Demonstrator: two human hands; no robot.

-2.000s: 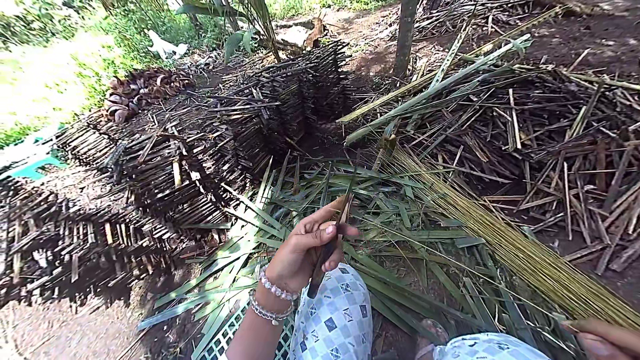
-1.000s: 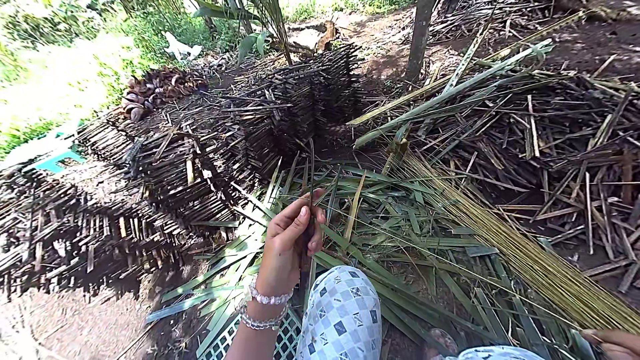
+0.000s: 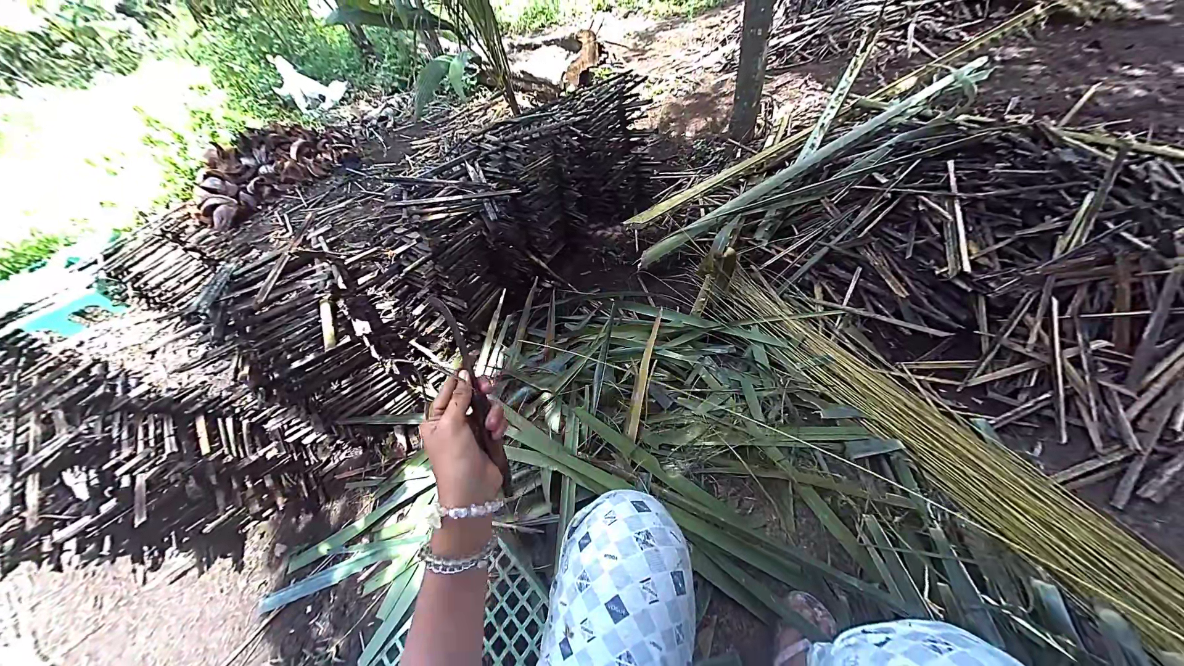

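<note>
My left hand (image 3: pixel 467 444), with two beaded bracelets on the wrist, is closed around a dark, slim, curved tool (image 3: pixel 455 328) that looks like a knife. Its narrow end points up and away, and its thicker end shows below the fingers. Under and beyond the hand lie loose green palm leaf strips (image 3: pixel 592 462). To the right, a long bundle of thin yellow-green leaf midribs (image 3: pixel 906 416) runs diagonally toward the lower right corner. My right hand is out of view.
Stacked cut sticks (image 3: pixel 370 259) stand at the left, with husks (image 3: pixel 240 176) behind. Long green stalks (image 3: pixel 814 176) rest on a dry stick heap (image 3: pixel 999 231) at the right. A thin trunk (image 3: pixel 751 69) rises beyond. A green plastic lattice (image 3: pixel 513 601) lies beside my patterned knee (image 3: pixel 622 583).
My left hand has moved left relative to the leaf pile, still holding the dark tool. My right hand, at the lower right edge in the earlier frames, has left the view.
</note>
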